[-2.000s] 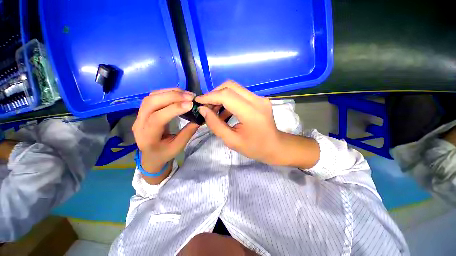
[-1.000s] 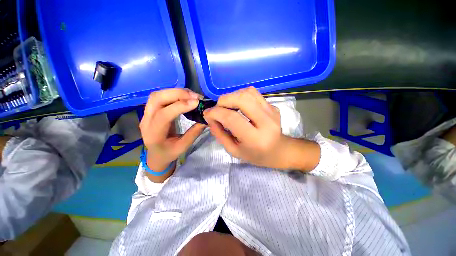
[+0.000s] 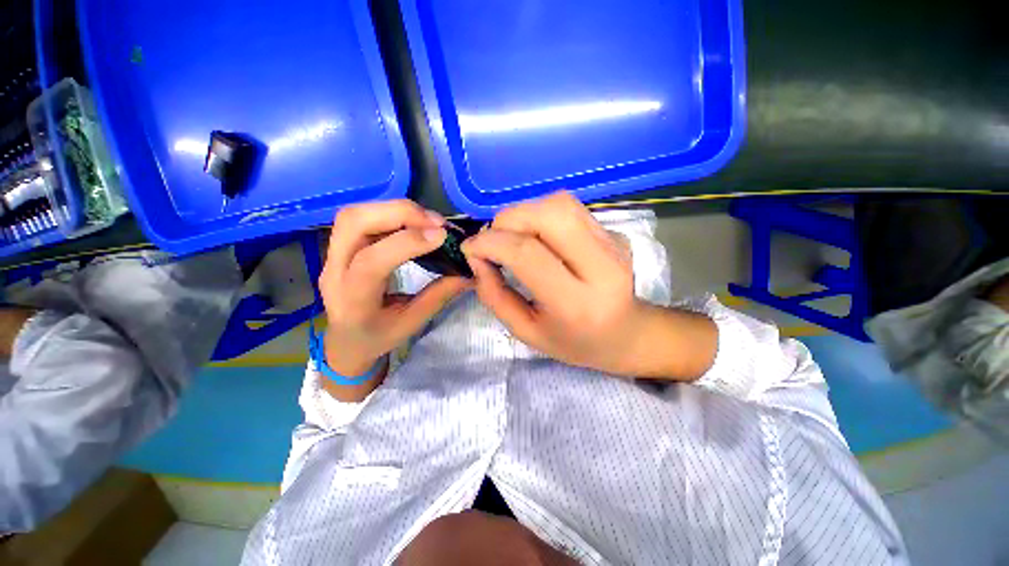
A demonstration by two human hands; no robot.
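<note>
A black adapter housing (image 3: 443, 257) is held between my hands above my lap, near the bench edge; a bit of green shows at its mouth. My left hand (image 3: 382, 282), with a blue wrist strap (image 3: 346, 377), grips it from the left. My right hand (image 3: 564, 282) has its thumb and fingertips at the housing's right side; whether they pinch a separate small part cannot be told. Fingertips hide much of the housing. One loose black housing (image 3: 229, 161) with a thin prong or wire lies in the left blue tray (image 3: 299, 66).
A second blue tray (image 3: 575, 66) stands right of it. A clear box of green boards (image 3: 91, 166) and a tray of packed black units (image 3: 28, 182) are at the far left. Neighbours' sleeves (image 3: 100, 376) show at both sides. Dark green surface (image 3: 874, 100) lies right.
Both hands have moved slightly right with the housing. The right fingers have shifted at the housing's mouth. The loose housing stays in its tray.
</note>
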